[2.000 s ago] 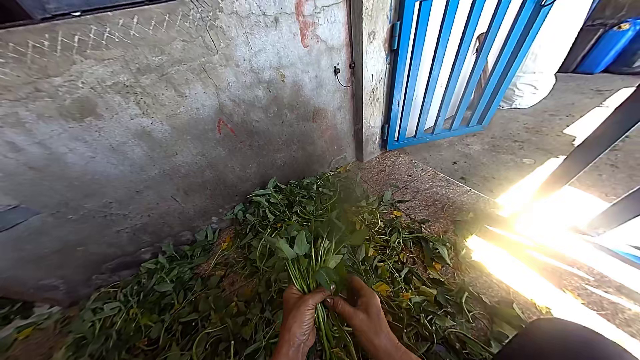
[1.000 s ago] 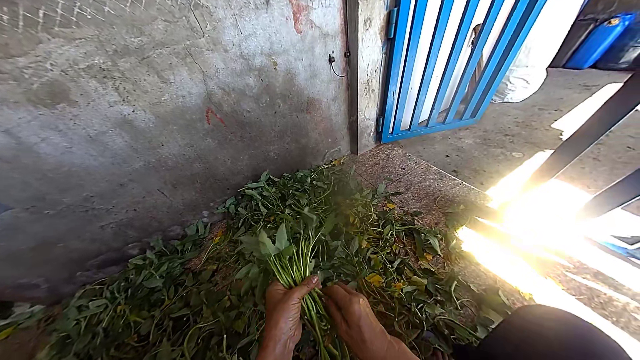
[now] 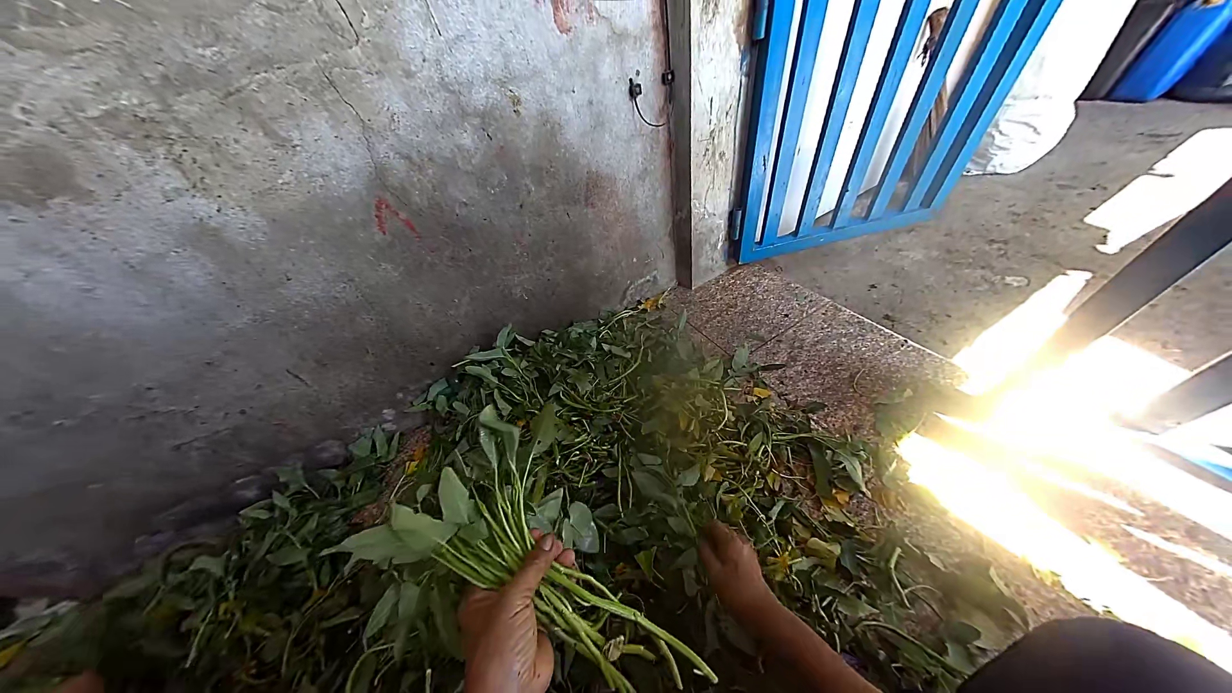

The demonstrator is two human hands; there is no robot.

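A bunch of leafy green stems is gripped in my left hand, its broad leaves pointing up and left and the bare stem ends lower right. To the right of it, my right hand reaches down to the heap of loose leafy greens. Its fingertips are blurred among the leaves, so whether they grip anything is unclear. Some leaves in the heap are yellow.
Behind the heap rises a stained concrete wall. A blue barred metal gate stands at the upper right, beyond a speckled stone slab. Bright sunlight and dark metal bars lie at the right. A dark rounded shape is at bottom right.
Both hands were together at the bunch; now they are apart. The right hand has let go of it and moved right to the heap, while the left keeps the bunch, tilted further left.
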